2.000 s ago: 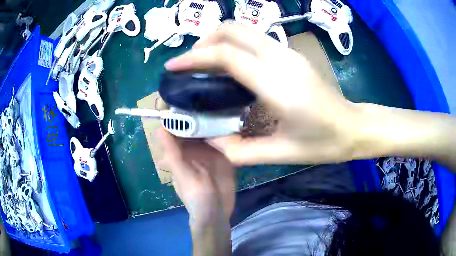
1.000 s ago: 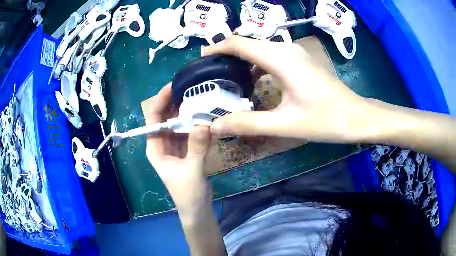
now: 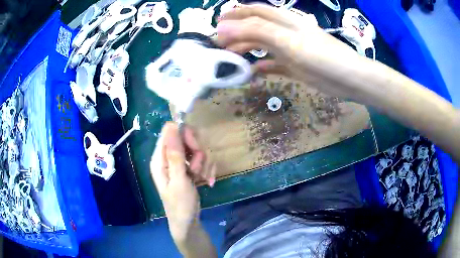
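Note:
A blurred white wheel unit (image 3: 189, 73) is raised over the left part of the stained cardboard pad (image 3: 227, 146). Its dark-filled loop points right, and a dark tyre edge shows behind its top. My left hand (image 3: 176, 166) is below it, fingers curled, with the unit's lower rod end at the thumb and fingertips. My right hand (image 3: 267, 38) is at the unit's upper right, its fingertips beside the tyre edge; blur hides whether they grip it. A tiny white round piece (image 3: 274, 104) lies on the cardboard.
White housings overlap at the back left (image 3: 113, 70). One separate housing (image 3: 101, 160) lies at the left. More units stand along the back, one at the back right (image 3: 359, 29). Blue crates of white pieces flank the bench at left (image 3: 83, 201) and low right (image 3: 370, 184).
The wheel unit has turned from its vented side to show its broad face and loop, and moved up-left. My left hand has dropped below it. The round piece on the cardboard is now uncovered.

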